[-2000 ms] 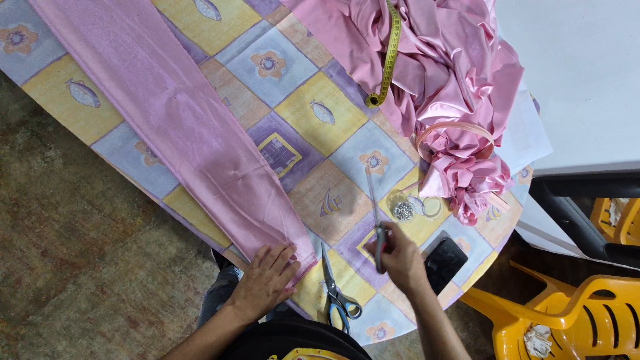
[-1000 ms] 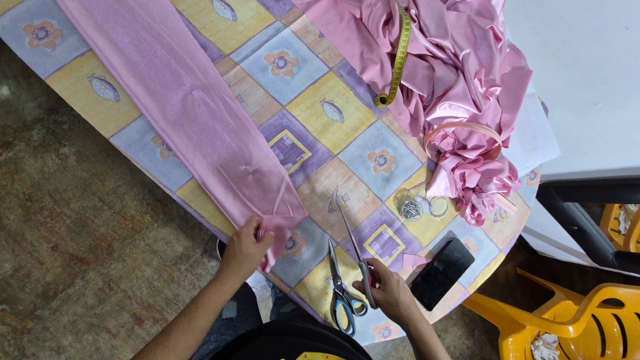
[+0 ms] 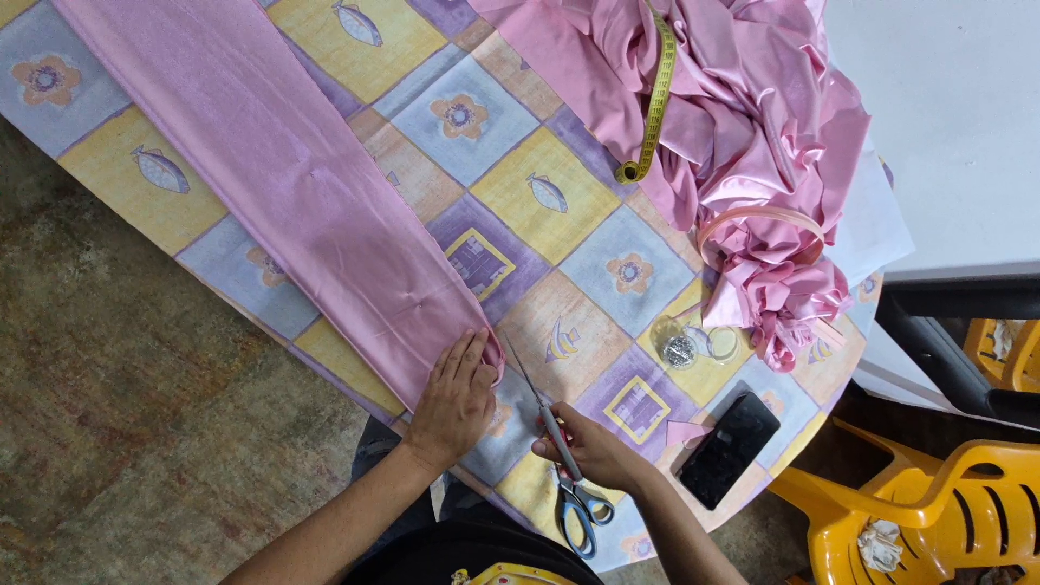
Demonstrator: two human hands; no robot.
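A long folded strip of pink satin fabric (image 3: 301, 187) runs from the upper left to the middle of the table. My left hand (image 3: 457, 398) lies on its lower end, fingers spread over the folded edge. Just right of it, my right hand (image 3: 585, 447) holds grey-handled scissors (image 3: 556, 431) that look closed, their thin tip pointing up and left near the fabric's end. A second pair of scissors with blue and black handles (image 3: 578, 520) lies on the table under my right wrist, its blades partly hidden.
Crumpled pink satin (image 3: 747, 122) with a yellow tape measure (image 3: 658, 97) covers the upper right. A pink band (image 3: 760, 213), a round container of pins (image 3: 679, 351), a black phone (image 3: 729, 449) and a pink scrap (image 3: 686, 432) lie nearby. A yellow plastic chair (image 3: 934, 512) stands at lower right.
My left hand was holding up the strip's end one second ago; now it rests flat on the fabric, and the end is folded over. The scissors remain in my right hand.
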